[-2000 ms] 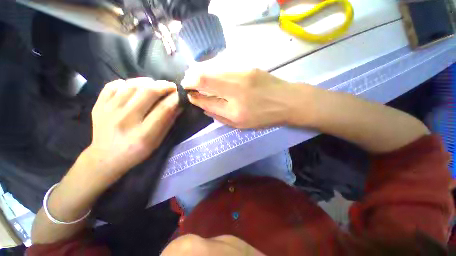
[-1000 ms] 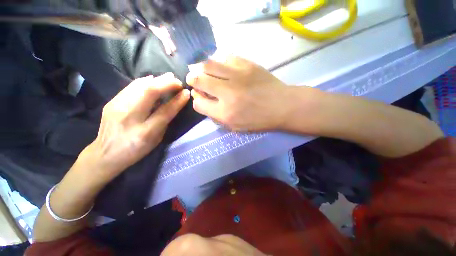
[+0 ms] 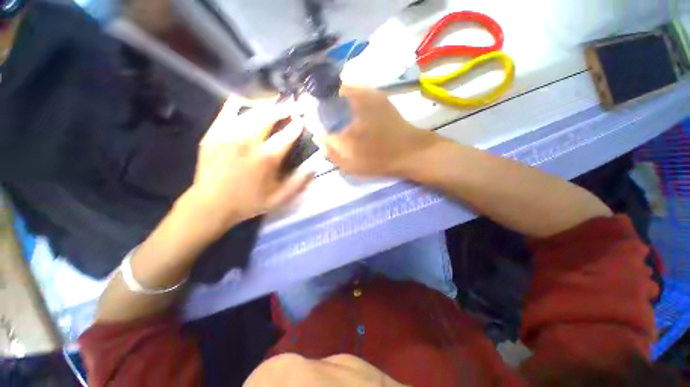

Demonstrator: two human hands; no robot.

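A large black cloth [image 3: 98, 143] covers the left of the table and runs under my left hand. My left hand [image 3: 246, 155] lies on it with fingers spread toward the needle area, thumb apart; whether it grips the cloth is unclear. My right hand [image 3: 371, 136] is just right of the needle area, its fingers curled beside a blurred grey-blue knob [image 3: 333, 113]. The fingertips are partly hidden, so its hold is unclear. The sewing machine head [image 3: 181, 45] is above my hands, blurred, with dark metal parts over the fingertips.
Scissors with red and yellow loops [image 3: 473, 79] lie right of the machine. A dark rectangle with a brown rim [image 3: 598, 74] lies farther right. A ruler-marked edge [image 3: 363, 227] runs along the front. A blue lattice basket [image 3: 669, 219] stands at lower right.
The view has shifted, so the red scissor loop and the whole dark rectangle show. My left hand has opened out and moved up toward the needle. The cloth no longer hangs as far over the front edge.
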